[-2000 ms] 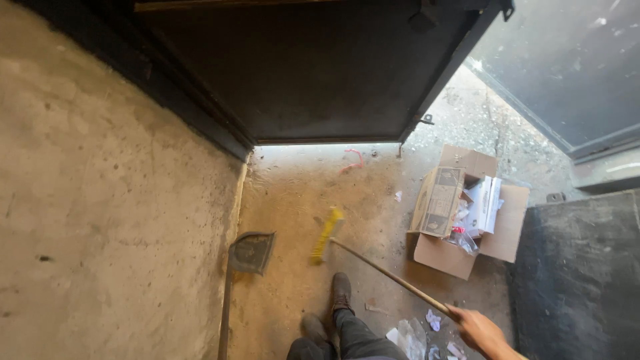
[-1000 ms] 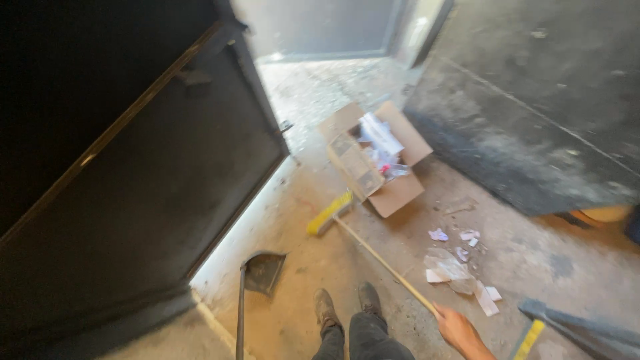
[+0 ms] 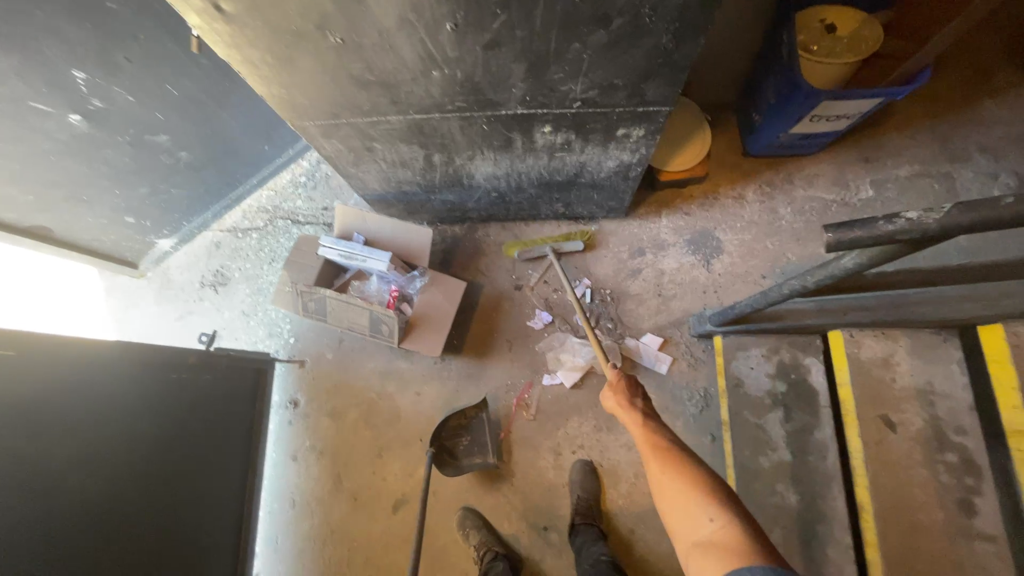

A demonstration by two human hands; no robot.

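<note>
My right hand point(image 3: 628, 395) is closed around the wooden handle of a push broom point(image 3: 550, 246). The broom's yellow bristles rest on the floor near the dark panel, beyond a pile of paper and plastic scraps point(image 3: 568, 356). A red strip point(image 3: 518, 406) lies closer to my feet. A black long-handled dustpan point(image 3: 466, 438) is on the floor left of my boots, its handle running down out of the frame. My left hand is not visible, so what holds that handle cannot be seen. An open cardboard box point(image 3: 352, 308) with packaging and clear plastic stands left of the broom.
Steps with yellow edges point(image 3: 772, 424) and a metal rail point(image 3: 888, 228) lie to the right. A dark panel point(image 3: 496, 152) stands ahead, with a blue bin point(image 3: 812, 120) and a round-topped object point(image 3: 682, 136) beyond it. A dark door point(image 3: 120, 456) is at lower left.
The broom head has moved from the floor between the dustpan and the box to beyond the scraps, right of the box. The view has swung to the right.
</note>
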